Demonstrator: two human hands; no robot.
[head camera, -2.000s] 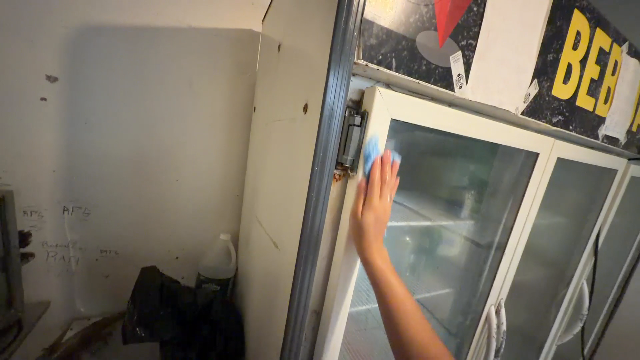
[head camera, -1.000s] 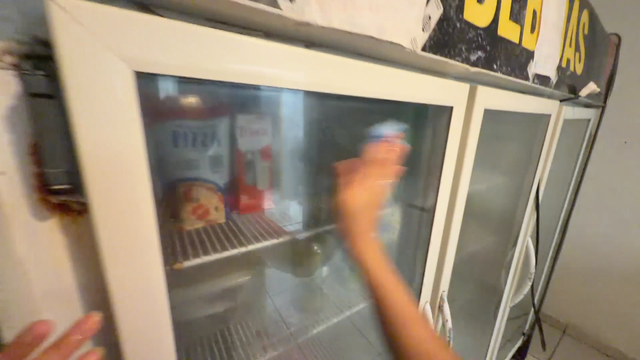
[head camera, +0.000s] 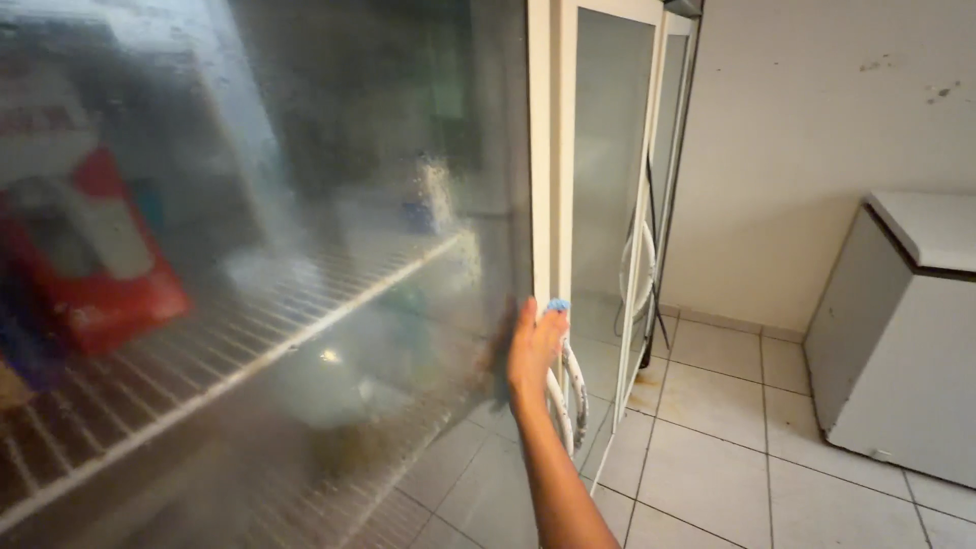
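My right hand (head camera: 535, 352) presses a blue cloth (head camera: 558, 306) against the white door frame (head camera: 542, 191) of a glass-fronted refrigerator, at the right edge of the nearest pane. Only a small part of the cloth shows past my fingers. Just below the hand are the curved white door handles (head camera: 576, 393), their coating worn. Behind the misted glass door (head camera: 366, 114) a wire shelf (head camera: 305, 335) bears a red and white package (head camera: 122, 282). My left hand is out of view.
Farther along stand more glass doors (head camera: 610, 152) with a dark cable (head camera: 650, 229) hanging by them. At the right a white chest freezer (head camera: 907, 366) stands by the wall (head camera: 778, 152), on a tiled floor (head camera: 701, 450).
My right hand has moved with the cloth from the upper glass down to the frame by the handles. My left hand has left the view, which has turned right and down.
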